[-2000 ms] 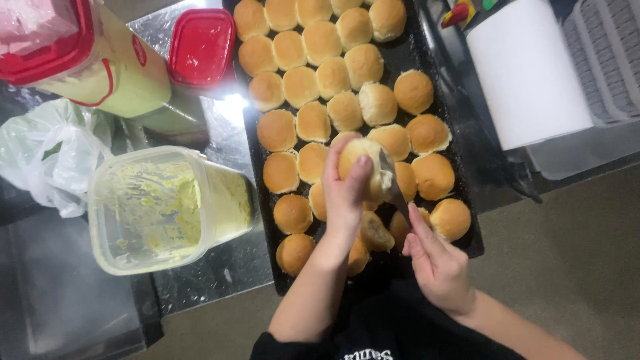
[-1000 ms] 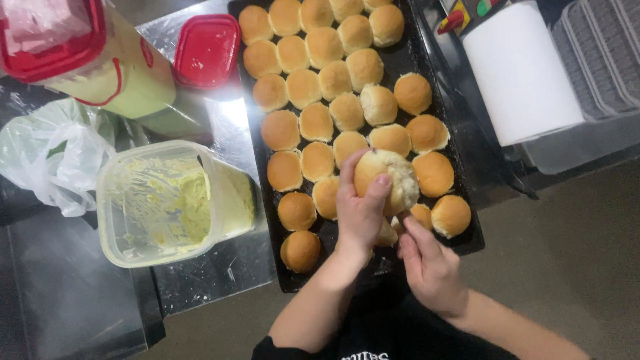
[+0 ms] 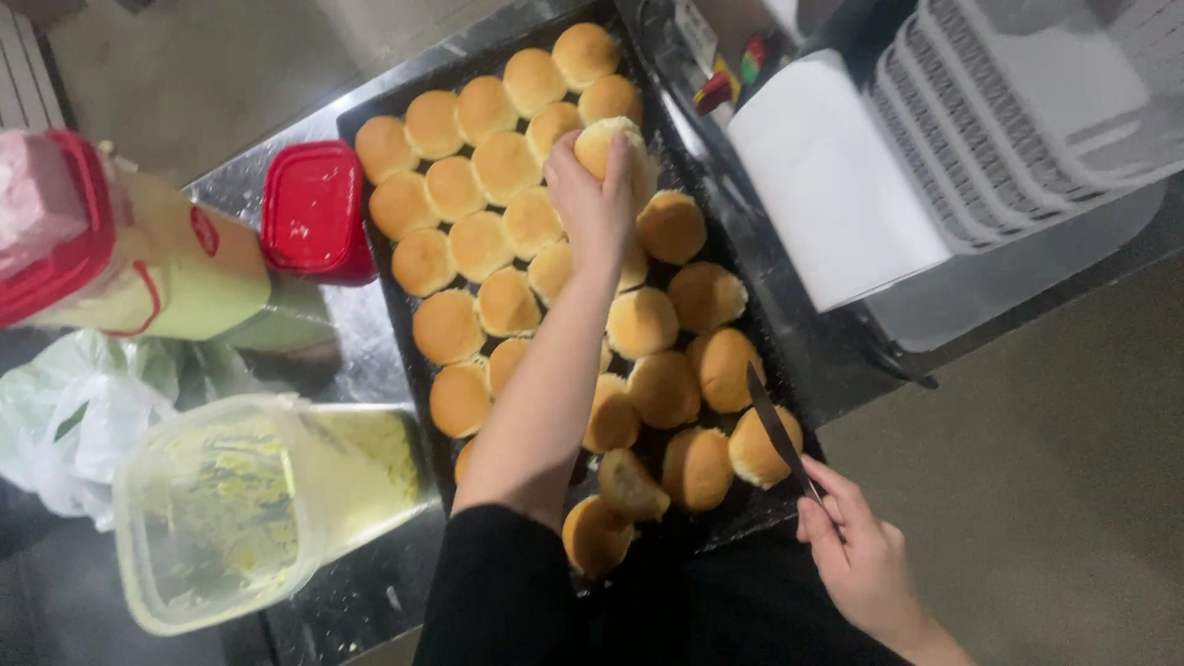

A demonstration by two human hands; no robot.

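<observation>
Rows of round golden bread buns [image 3: 506, 167] sit close together on a black baking tray [image 3: 786, 398]. My left hand [image 3: 597, 199] grips one bun [image 3: 599, 153] near the tray's upper right part, its fingers around the bun's sides. In my right hand [image 3: 851, 541], beyond the lower right edge of the tray, is a table knife [image 3: 775, 424] held by its handle, its dark blade pointing up over the buns. One bun [image 3: 632, 485] near the bottom of the tray lies tilted, with a pale side showing. My left forearm hides several buns in the middle.
On the left stand a plastic tub with yellow-green smears [image 3: 222, 518], a plastic bag [image 3: 83, 416], a tall red-lidded container [image 3: 176, 250] and a red-lidded box [image 3: 313, 208]. White paper [image 3: 837, 185] and stacked plastic trays [image 3: 1008, 120] lie at the right.
My left hand has moved up the tray from its lower middle, with a bun in its grip. My right hand with the knife has moved away from the left one. The view has shifted.
</observation>
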